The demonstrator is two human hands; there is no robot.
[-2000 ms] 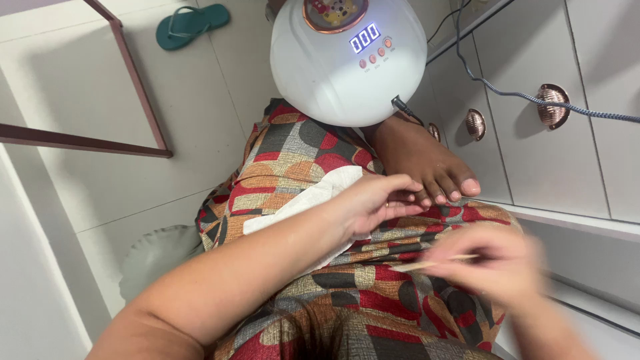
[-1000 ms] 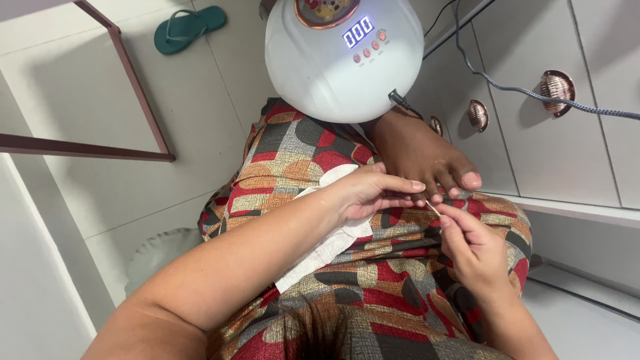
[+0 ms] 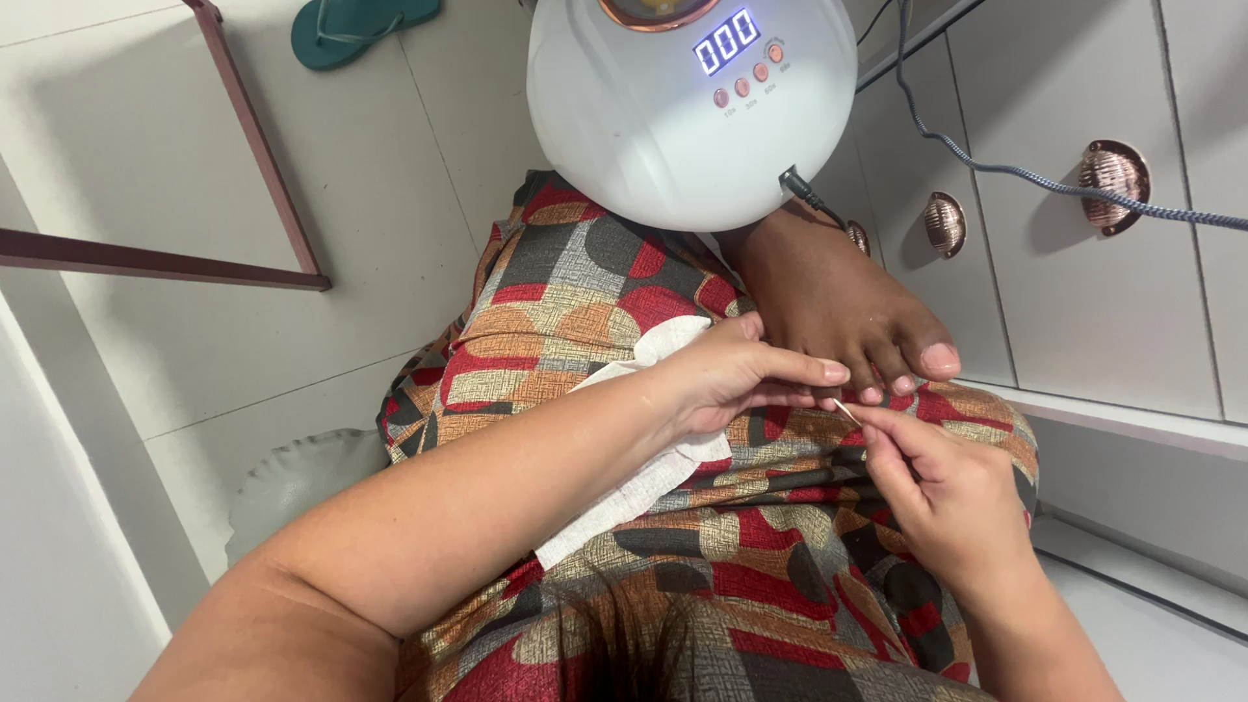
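Another person's bare foot (image 3: 829, 283) rests over the patterned cloth (image 3: 546, 322) on my lap, toes toward the lower right, the nails glossy. My left hand (image 3: 756, 375) pinches the little toe (image 3: 826, 393) between thumb and fingers. In my right hand (image 3: 936, 478) is a thin pale wooden stick (image 3: 846, 413), its tip touching or very close to the little toe's nail. A white paper towel (image 3: 624, 497) lies on the cloth beneath my left hand and forearm.
A white nail lamp (image 3: 634, 127) with a lit display sits over the ankle, its plug and cable at the lower right. Drawers with copper cup handles (image 3: 1113, 187) stand at right, crossed by a braided cord (image 3: 1024, 174). At left are a reddish metal frame (image 3: 161, 263) and a green flip-flop (image 3: 351, 29).
My right hand, blurred and below the toes two seconds ago, has moved up to the little toe with the stick. My left hand has kept its hold at the small toes.
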